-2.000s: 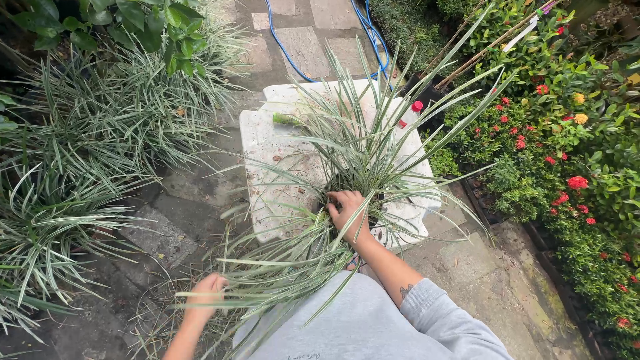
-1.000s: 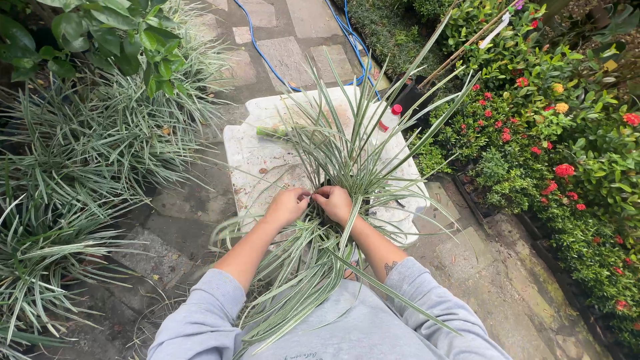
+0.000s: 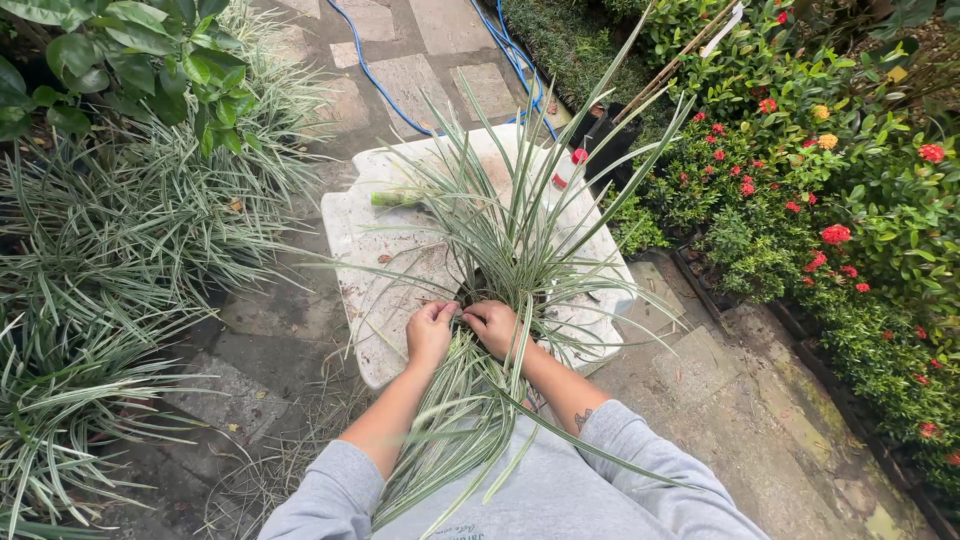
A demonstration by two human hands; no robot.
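Observation:
A variegated grass-like plant (image 3: 517, 262) with long striped leaves stands in a dark pot (image 3: 471, 289), mostly hidden by foliage, on a white plastic table (image 3: 375, 330). My left hand (image 3: 431, 334) and my right hand (image 3: 493, 328) meet at the pot's near side, fingertips pinched close together on something small and thin, too small to name. Below them, a bundle of striped leaves (image 3: 442, 427) hangs over the table's near edge and across my grey shirt. Some leaves cross over my right wrist.
A clear bottle with a red cap (image 3: 570, 169) and a green-labelled object (image 3: 394, 199) are on the table. A blue hose (image 3: 375, 79) runs over the stone paving beyond. Striped plants (image 3: 150, 202) crowd the left side; red-flowered bushes (image 3: 795, 247) and dark pots border the right.
My left hand has come up from the lower left, beside the loose leaves, to meet my right hand at the pot. Between one second ago and now, both hands stay close together there.

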